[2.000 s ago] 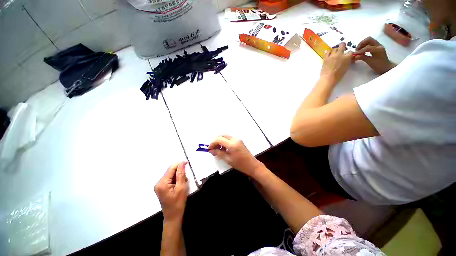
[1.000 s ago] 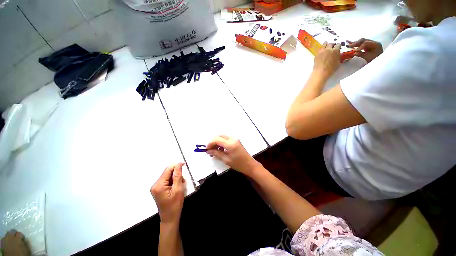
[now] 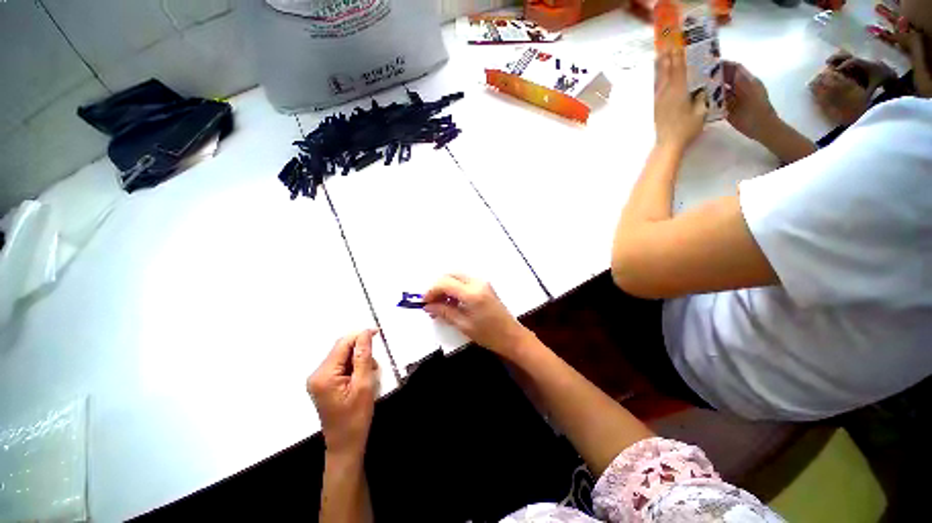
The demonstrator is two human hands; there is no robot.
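Observation:
A black plastic clip [image 3: 411, 300] sticks out to the left from the fingertips of my right hand [image 3: 468, 310], just above the white table near its front edge. My left hand [image 3: 345, 384] is at the table edge to the left, thumb and fingers pinched together. No object shows clearly in it, and its inner side is partly hidden. The two hands are apart. A heap of black clips [image 3: 373, 138] lies at the back of the table.
A printed sack [image 3: 353, 61] stands behind the heap. A black pouch [image 3: 164, 133] lies back left, clear sleeves [image 3: 43, 465] front left. An orange carton [image 3: 542, 92] lies back right. A person in a white shirt [image 3: 828, 276] sits right, holding a carton [image 3: 702, 61]. More hands show beyond.
My hands have hardly moved, and the clip stays in my right hand. The neighbour on the right has raised a carton upright. The hand seen on the clear sleeves at front left is gone.

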